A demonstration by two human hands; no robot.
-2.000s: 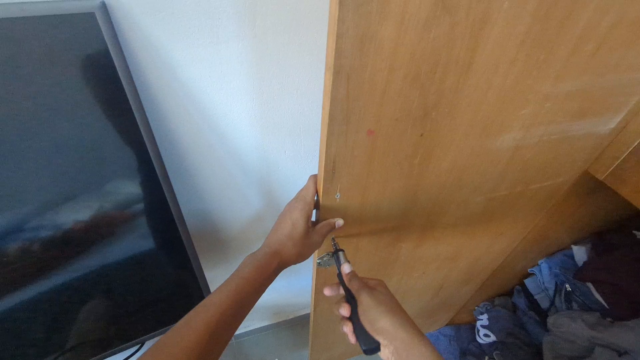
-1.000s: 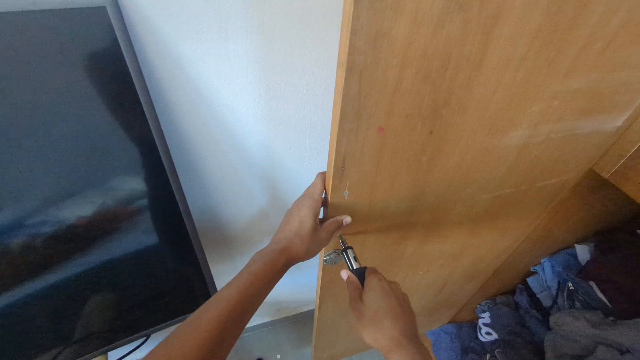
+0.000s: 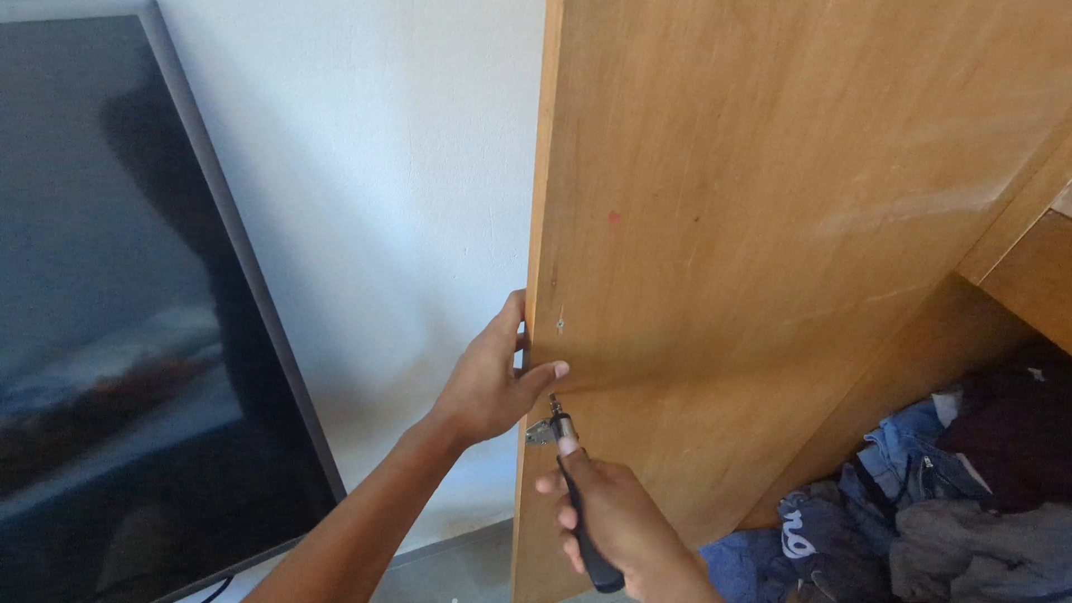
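A wooden cabinet door (image 3: pixel 712 251) stands open on its edge side toward me. My left hand (image 3: pixel 494 377) grips the door's left edge, its thumb on the inner face and its fingers behind. Just below the thumb, my right hand (image 3: pixel 607 502) holds a screwdriver (image 3: pixel 590 544) with a black handle and a metal bit holder, its tip pointing up near the door face. Beside the shaft, a small metal plate (image 3: pixel 538 432) sits at the door edge. Higher up, a small screw or hole (image 3: pixel 560 323) shows in the wood.
A large flat television (image 3: pixel 167 335) with a grey frame is at the left, in front of a white wall (image 3: pixel 377 167). Piled clothes (image 3: pixel 921 494) lie in the wooden cabinet at the lower right. Grey floor (image 3: pixel 452 569) shows below the wall.
My left hand stays on the door edge. My right hand's hold on the screwdriver has shifted: one second ago the fingers wrapped its handle; now the handle's lower end shows below the palm.
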